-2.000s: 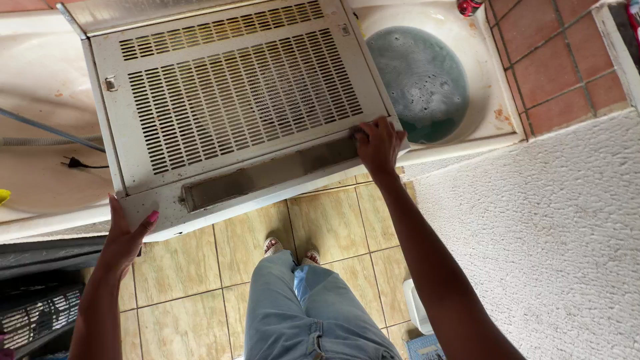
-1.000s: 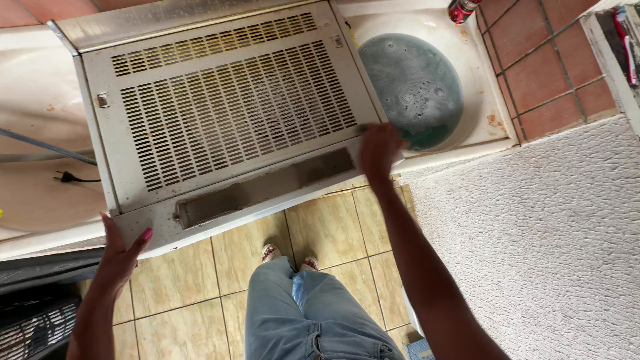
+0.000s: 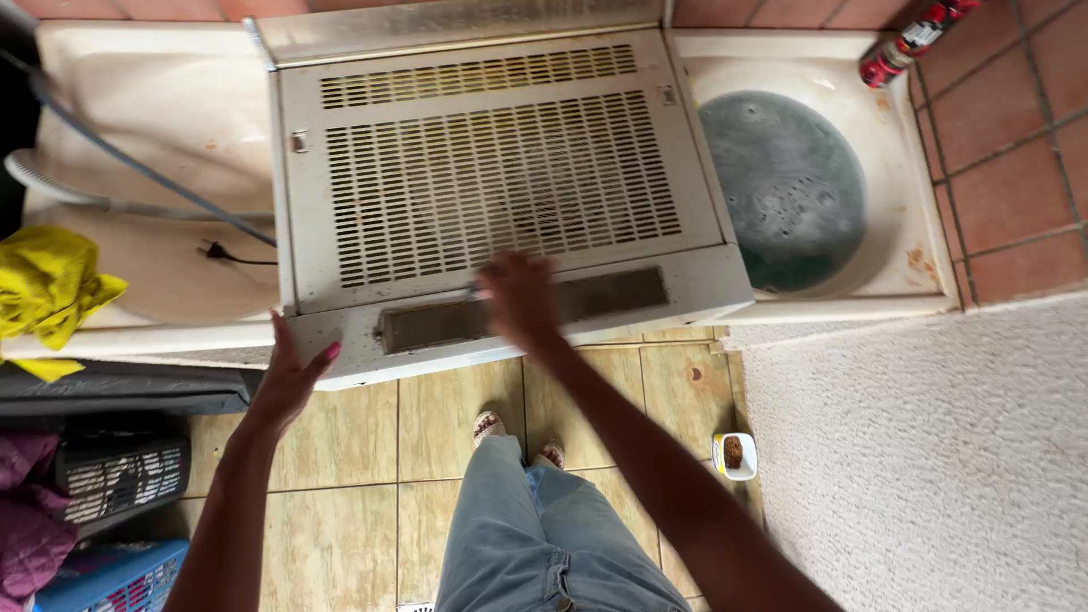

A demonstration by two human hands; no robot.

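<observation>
A white metal range hood with a slotted grille lies grille side up across a double-basin sink. My left hand grips its front left corner, thumb on the face. Over the front edge of the grille, beside the long dark recessed panel, is my right hand, blurred, its fingers bent. Something small and dark may be at its fingertips; I cannot tell what. A black plug on a cord lies in the left basin.
Cloudy water stands in the right basin, with a red can at its back corner. A yellow cloth, a grey hose and crates are on the left. A small tub sits on the floor by the white textured wall.
My right hand has moved left from the hood's front right corner to the middle of its front part. My left hand stays at the left corner. The view has turned somewhat.
</observation>
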